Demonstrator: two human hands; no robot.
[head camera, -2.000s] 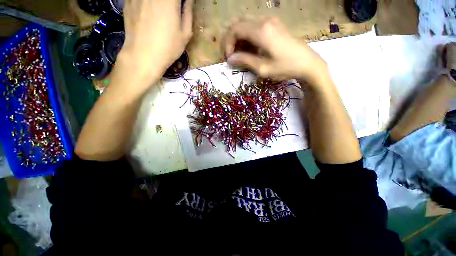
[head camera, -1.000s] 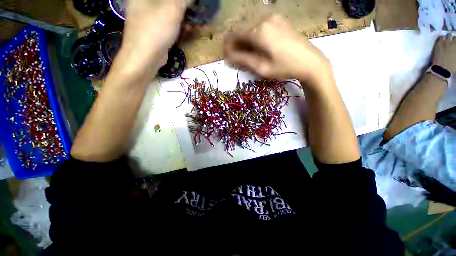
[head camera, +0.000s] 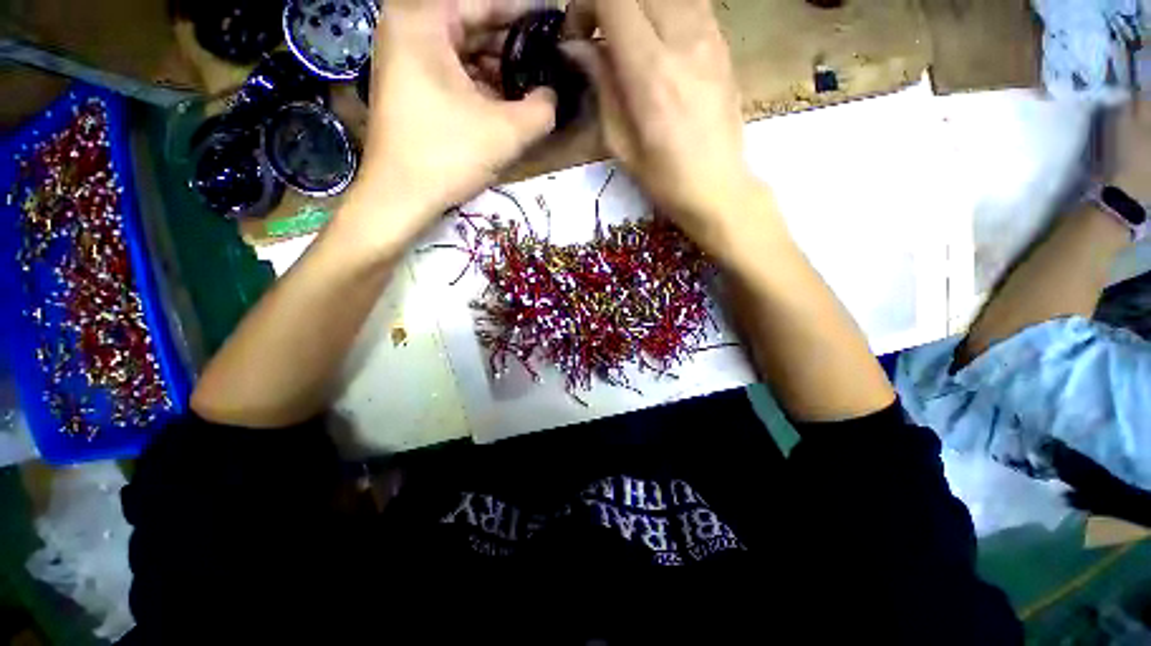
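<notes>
A round black housing is held tilted between my two hands at the top centre. My left hand grips its left and lower edge. My right hand is at its right side with the fingers against it; whether a lead is in the fingertips is hidden. A tangled heap of red and dark contact leads with gold and silver ends lies on a white sheet below the hands.
Several black housings are piled at upper left. A blue tray of red and gold parts stands at far left. A small black block lies on the brown board. Another person's arm with a wrist band is at right.
My right hand has moved up and left to meet my left hand at the black housing. The housing beside my left wrist and the one at upper right no longer show. The other person's hand has moved.
</notes>
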